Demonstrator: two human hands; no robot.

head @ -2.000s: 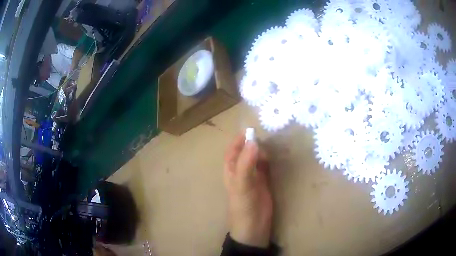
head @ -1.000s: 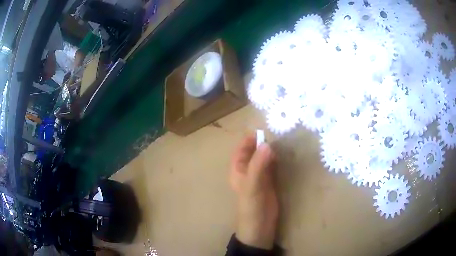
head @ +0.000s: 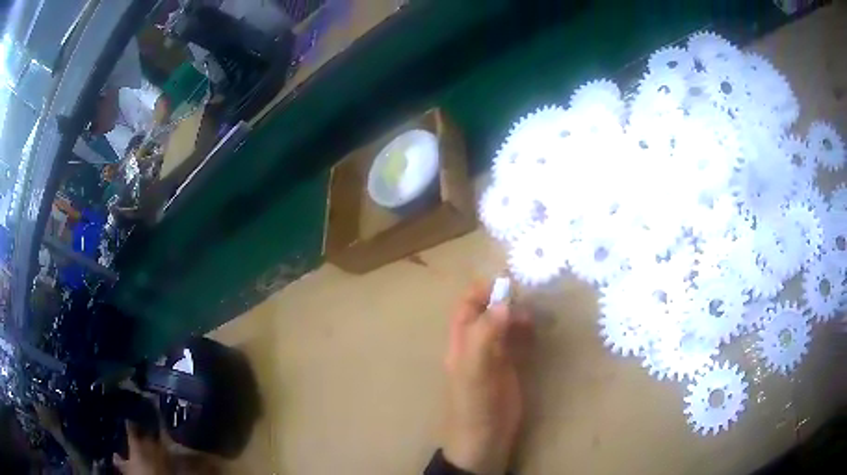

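My right hand (head: 485, 371) is bare and closed around a short white piece (head: 500, 291), whose end sticks out past the fingertips. The hand is over the tan board, left of a large pile of white toothed gears (head: 650, 195). A black rounded housing (head: 209, 394) with a white part showing stands at the lower left. A blurred hand, apparently my left hand (head: 153, 455), is partly visible beside it at the bottom edge; its fingers are unclear.
An open brown carton (head: 404, 249) holds a white bowl (head: 404, 169) with pale yellowish contents. It stands by the dark green conveyor belt (head: 269, 218). A single gear (head: 716, 397) lies at the pile's lower edge. Cluttered equipment and metal posts fill the upper left.
The view has shifted, so the carton and gears sit lower in the picture. My right hand still holds the white piece, now tilted. More of the lower-left hand shows beside the housing.
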